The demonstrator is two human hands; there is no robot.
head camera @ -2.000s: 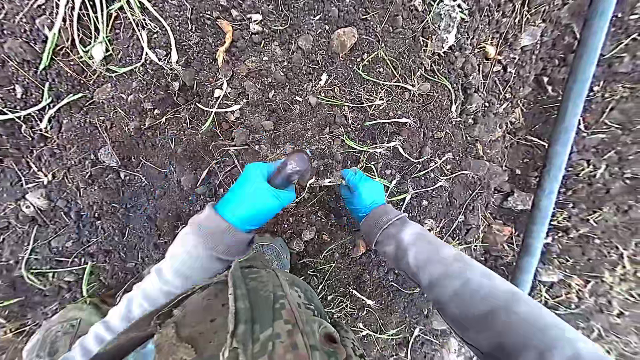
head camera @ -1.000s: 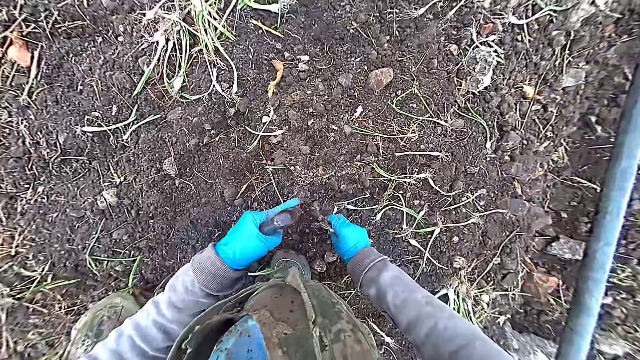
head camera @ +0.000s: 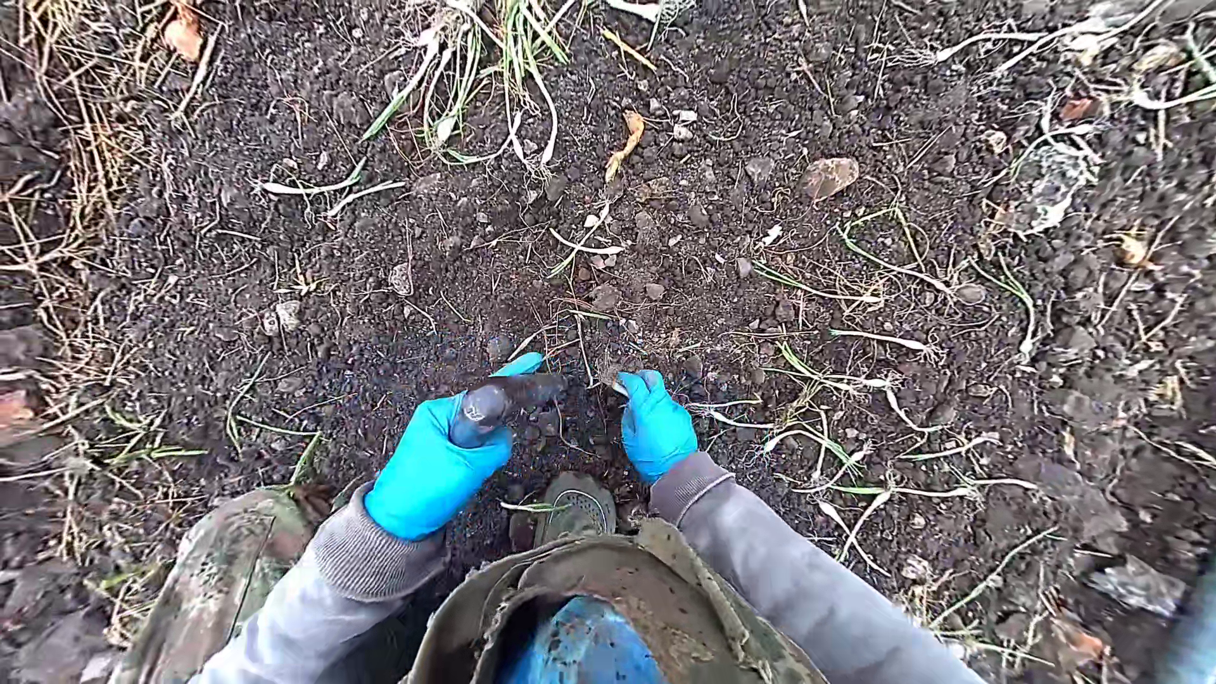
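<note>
My left hand point(head camera: 442, 456), in a blue glove, grips the dark handle of a hand tool point(head camera: 499, 404); its working end is hard to make out against the soil. Across a small gap, my right hand point(head camera: 655, 427), also gloved in blue, pinches a small pale plant piece point(head camera: 617, 385) between fingertips and thumb. Uprooted plants with white bulb ends and green leaves point(head camera: 817, 380) lie scattered on the dark soil to the right of my right hand. A larger bunch of such plants point(head camera: 484, 66) lies at the top.
Stones, among them a flat brownish one point(head camera: 829, 178), lie in the soil. Dry straw point(head camera: 90, 190) runs along the left side. A blurred metal pole point(head camera: 1192, 627) shows at the lower right corner. My boot point(head camera: 578, 505) is just below the hands.
The left hand's tool, earlier pointing up beside the right hand, now lies more sideways over the soil. The view has shifted, with the pole moving toward the right edge.
</note>
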